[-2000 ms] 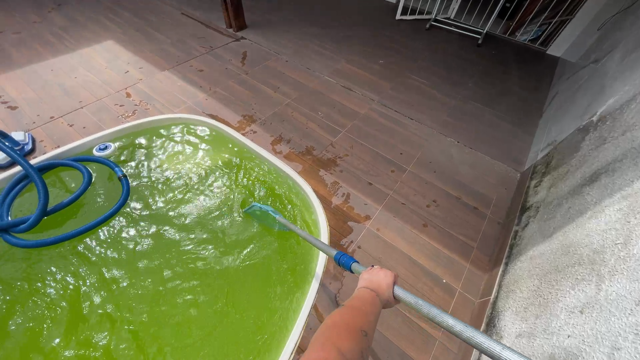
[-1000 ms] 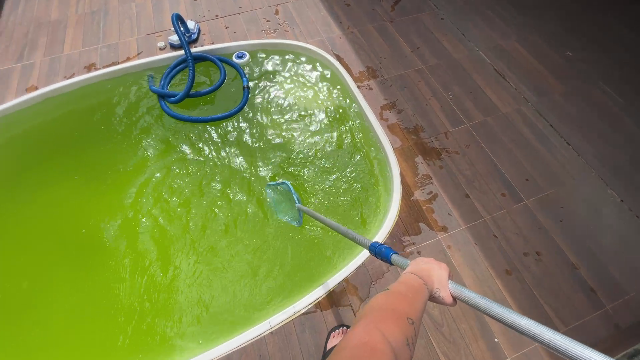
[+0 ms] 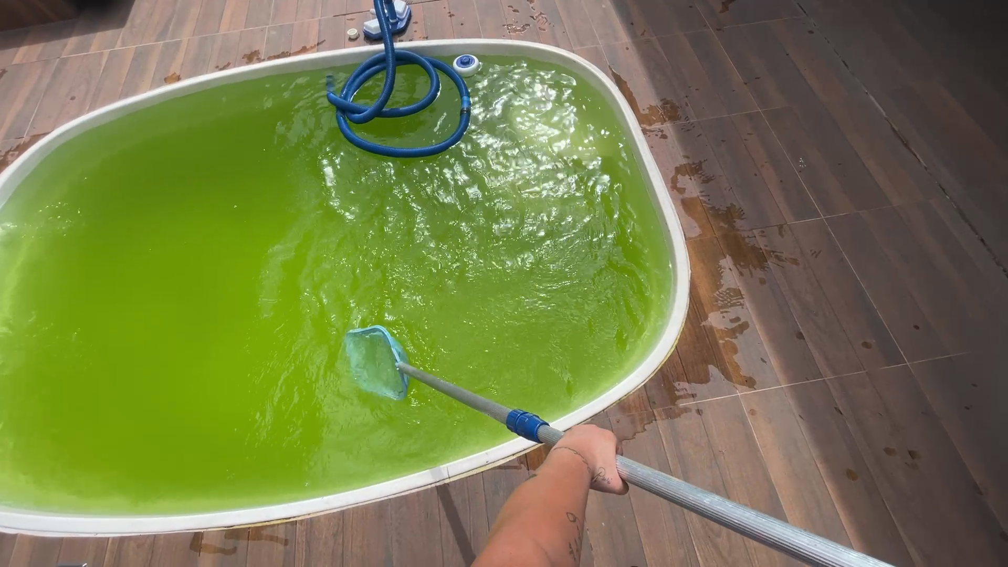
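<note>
My left hand [image 3: 591,457] is closed around the ribbed metal telescopic pole [image 3: 709,500], just behind its blue locking collar [image 3: 525,424]. At the far end of the pole, a pool skimmer net [image 3: 376,362] with a light blue frame is at the surface of the green water [image 3: 197,276], inside the pool. The pole crosses the near right part of the pool's white rim [image 3: 480,459] and runs out of view at the lower right. My right hand is not in view.
A coiled blue pool hose [image 3: 405,150] lies on the water by the far rim, beside a round white-and-blue fitting [image 3: 466,64]. Beyond the rim, a blue-and-white pool vacuum head [image 3: 387,19] rests on the wood-look floor tiles [image 3: 835,291]. Wet patches mark the tiles right of the pool.
The view has swung left and down onto the pool. The skimmer net has moved away from the right rim, further into the pool. My left hand has kept its hold on the pole.
</note>
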